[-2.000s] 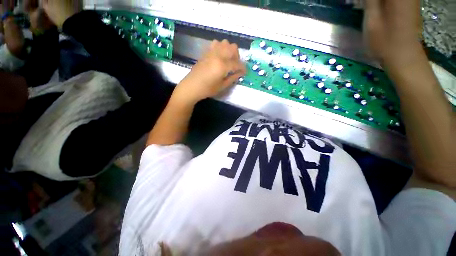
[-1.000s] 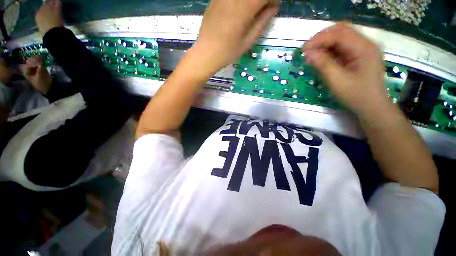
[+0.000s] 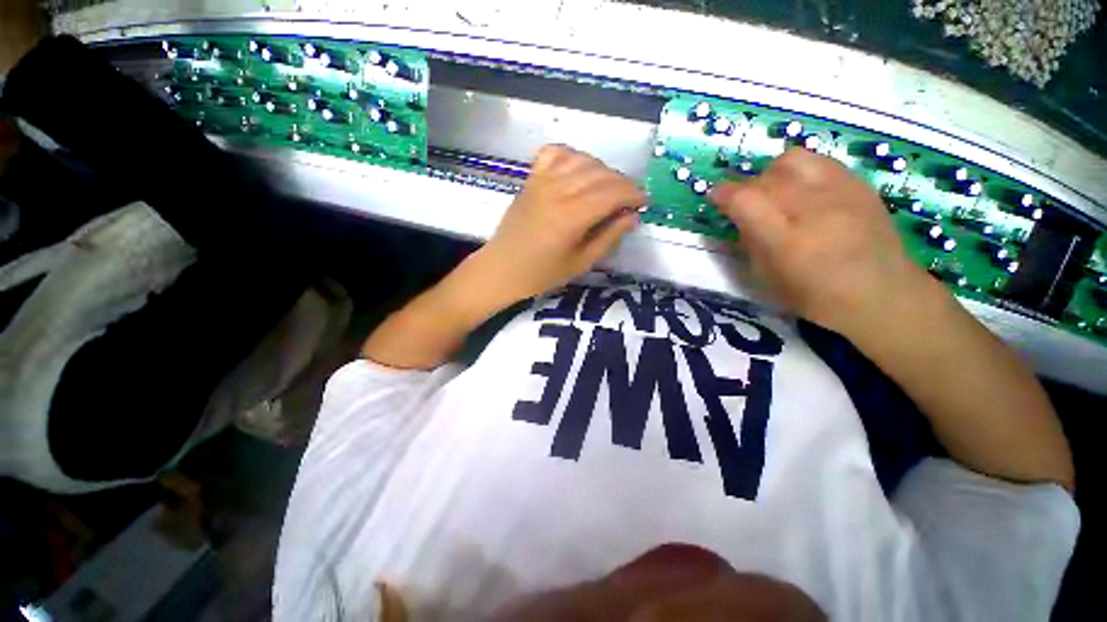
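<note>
A green printed circuit board [image 3: 892,182] lies in the metal rail in front of me, with rows of small dark capacitors with white tops on it. My left hand [image 3: 571,219] is at the board's left end over the near rail, fingers curled, thumb and fingertips close together. My right hand [image 3: 819,231] is over the left half of the board, fingers bent, fingertips low near its surface and covering part of it. Whether either hand holds a small component cannot be told; the fingers are small and blurred.
A second green board [image 3: 297,97] lies further left in the rail, past a gap with a grey strip. Part of another board shows at the far right. A pile of pale components [image 3: 1020,30] lies on the dark green worktop beyond the far rail [image 3: 753,73]. A neighbour's dark sleeve [image 3: 91,122] is at left.
My left hand has come back from beyond the far rail to the board's left end. My right hand has moved slightly down and left relative to the board. The boards sit further right in view.
</note>
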